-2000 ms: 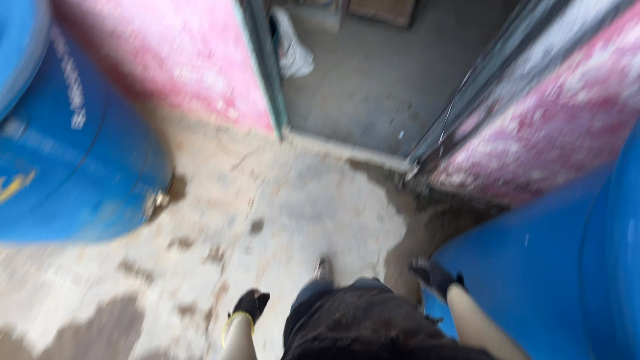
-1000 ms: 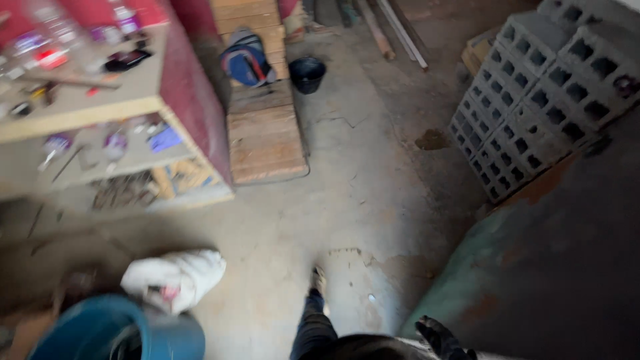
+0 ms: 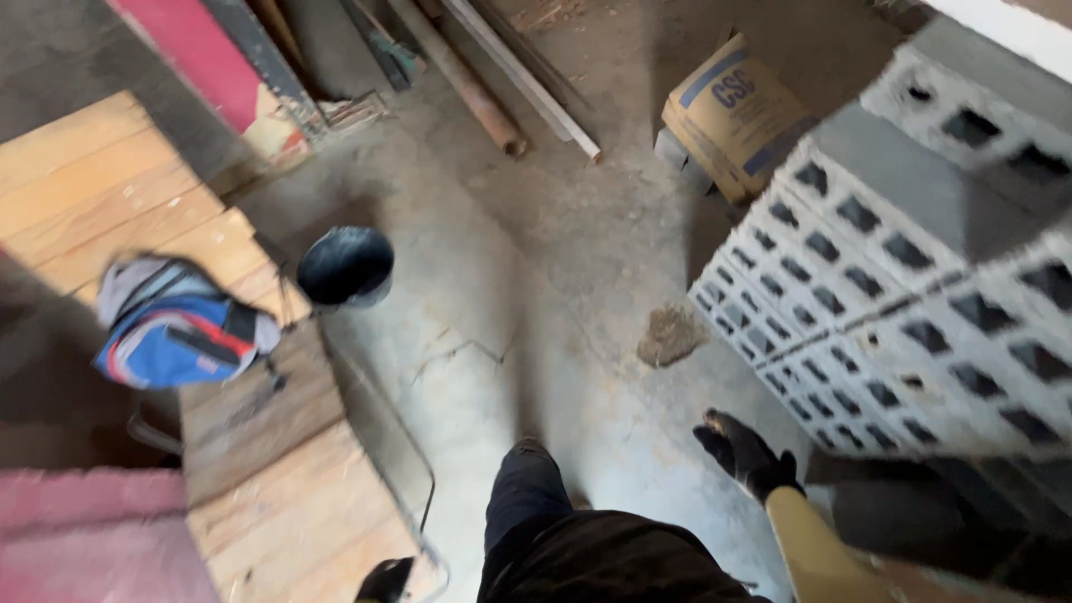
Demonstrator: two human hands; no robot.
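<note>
My right hand (image 3: 745, 456), in a black glove with the fingertips showing, hangs over the concrete floor just left of the stacked hollow concrete blocks (image 3: 888, 335). It holds nothing, and its thumb stands apart from the fingers. Only part of my left hand (image 3: 387, 579), also in a black glove, shows at the bottom edge, over the end of a wooden plank bench (image 3: 293, 502); its fingers are mostly hidden. On the bench lies a blue, grey and red backpack (image 3: 184, 327). A black bucket (image 3: 346, 266) stands on the floor beside the bench.
Farther ahead, a rusty pipe (image 3: 469, 88) and a pale metal bar (image 3: 528, 79) lie on the floor. A paper cement sack (image 3: 737, 113) rests near the blocks. A small heap of rubble (image 3: 670, 335) lies before them. A pink wall end (image 3: 201, 63) stands at upper left.
I have walked from the doorway between blue barrels into the room. The bench, backpack, bucket and blocks are nearer, and the shelves and white sack have left the view.
</note>
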